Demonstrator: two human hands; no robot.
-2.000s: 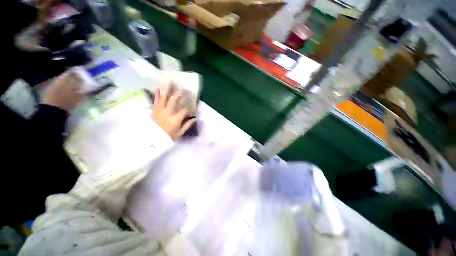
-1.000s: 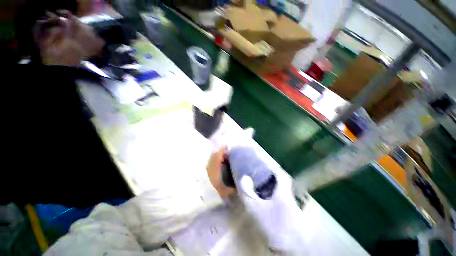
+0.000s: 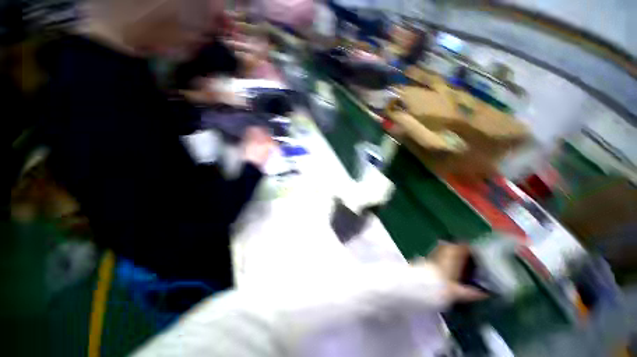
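Observation:
The picture is strongly blurred. My left hand (image 3: 454, 272), at the end of a white sleeve, is stretched out to the right over the bench edge and the green belt. Its fingers are around a dark and cloudy grey thing, which looks like the bagged unit (image 3: 494, 263); its outline is smeared. An open retail box (image 3: 349, 222), dark outside with white flaps, stands on the white bench (image 3: 286, 240) left of and beyond my hand. I cannot make out my right hand.
A person in black (image 3: 154, 167) stands close at the left, a hand over the bench. Another white-flapped box (image 3: 374, 157) is on the green belt (image 3: 422, 209). Beyond it are a large brown carton (image 3: 464, 129) and a red surface (image 3: 482, 202). More people are at the back.
The view has swung left. My left hand, with the dark and grey thing, has moved right from over the bench to over the belt. My gloved right hand has left clear view.

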